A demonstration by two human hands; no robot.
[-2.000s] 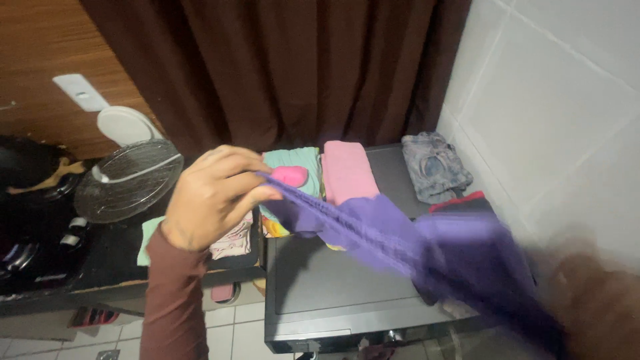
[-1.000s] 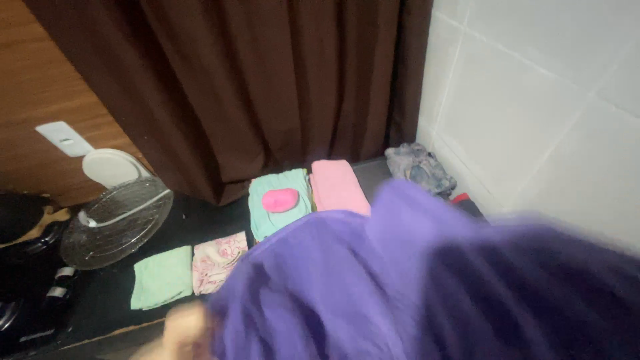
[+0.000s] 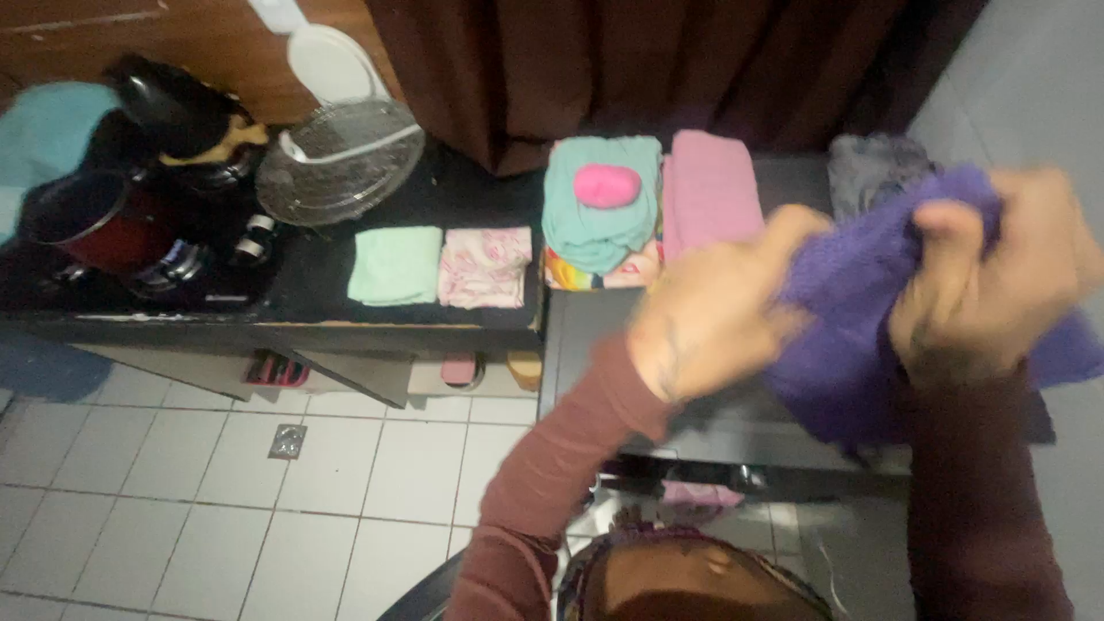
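Observation:
Both my hands grip a purple cloth garment above the dark appliance top at the right; motion blurs them. My left hand pinches its left edge, and my right hand holds its upper right part, with some fabric showing past the wrist. Left of the hands, a folded teal cloth bears a pink oval object and lies on a multicoloured cloth. Beside it is a folded pink cloth. A crumpled grey garment lies behind the purple one, partly hidden.
A folded mint cloth and a pink patterned cloth lie on the black counter. Further left are a glass lid, a red pot and a stove. A brown curtain hangs behind; a tiled wall stands at the right.
The purple garment, spread wide across the view one second ago, is now bunched between my hands at the right. My left hand has moved up and right. The view has shifted, showing more floor.

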